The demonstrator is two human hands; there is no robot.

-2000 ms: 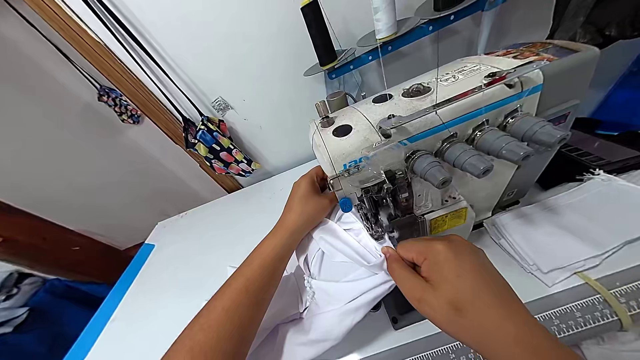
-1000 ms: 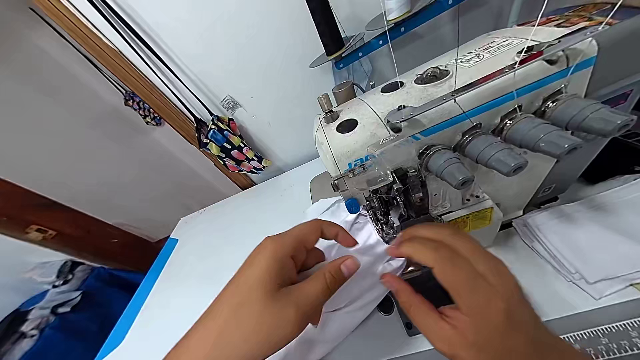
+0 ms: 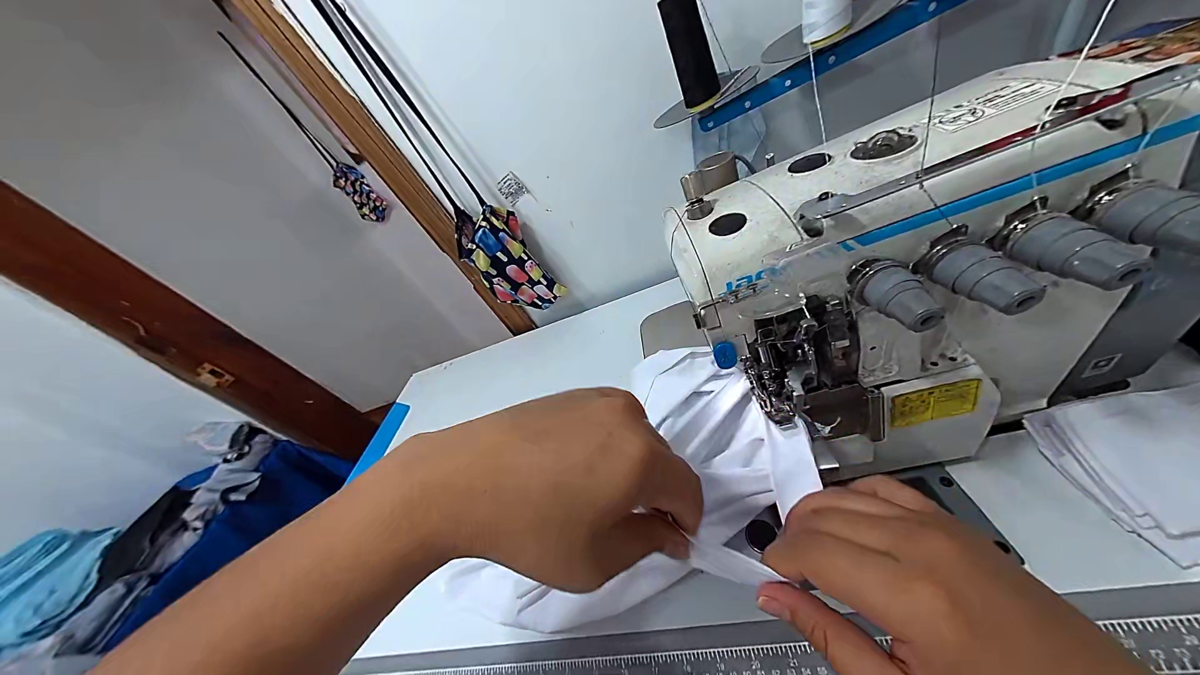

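White fabric [image 3: 712, 441] lies bunched on the table in front of an overlock sewing machine [image 3: 900, 216], one strip of it running up to the presser foot [image 3: 778, 408]. My left hand [image 3: 572, 487] pinches a narrow folded edge of this fabric between thumb and fingers. Close by on the right, my right hand [image 3: 891, 562] holds the same edge, thumb below and fingers above, just in front of the machine's needle area. A short taut stretch of the edge spans the two hands. My left fingertips are partly hidden behind the hand.
Stacked white fabric pieces [image 3: 1125, 459] lie right of the machine. A measuring ruler [image 3: 712, 661] runs along the front table edge. Thread cones [image 3: 689, 52] stand above the machine. Patterned cloth pouches [image 3: 511, 258] hang by cords behind. Piled clothes [image 3: 225, 525] are at lower left.
My left hand, apart from the fabric with its fingers spread a second ago, now grips the fabric edge. My right hand has closed on that edge too.
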